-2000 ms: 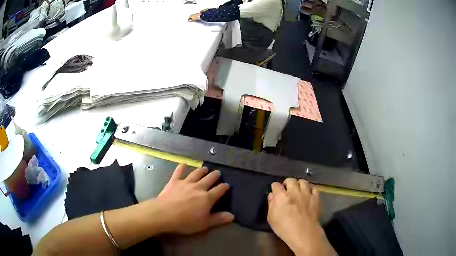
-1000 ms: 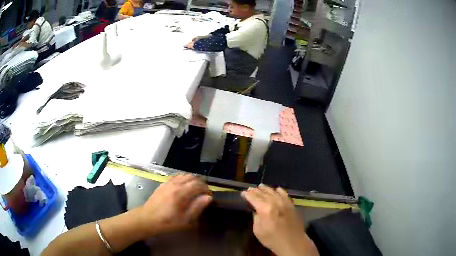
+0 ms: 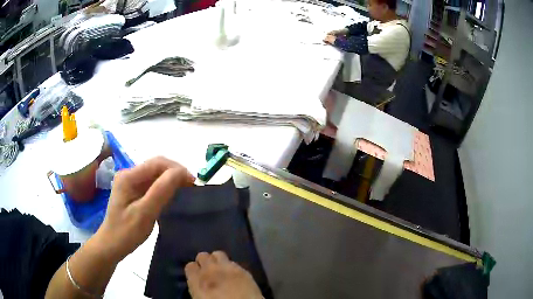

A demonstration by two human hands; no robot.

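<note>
A black fabric piece (image 3: 201,233) lies at the left end of the grey steel cutter bed (image 3: 327,251). My left hand (image 3: 137,201) holds its upper left corner between thumb and fingers, slightly raised. My right hand (image 3: 221,277) rests on the lower part of the fabric, its fingers bent and the wrist cut off by the bottom edge. The silvery cutter bar (image 3: 350,201) runs along the far side of the bed beside a yellow strip (image 3: 345,208). A green bracket (image 3: 213,162) stands at its left end.
A blue tray (image 3: 121,156) with a reddish-brown tub (image 3: 80,182) is at left. Black toothed pieces (image 3: 35,251) lie at lower left, more black fabric (image 3: 459,283) at lower right. Pale panel stacks (image 3: 251,115) lie beyond. A person (image 3: 386,41) works at the far table; a wall is at right.
The view has turned left. Both hands have left the cutter bar and moved to the bed's left end, with black fabric under them. The bed's middle, earlier covered by hands and fabric, now shows.
</note>
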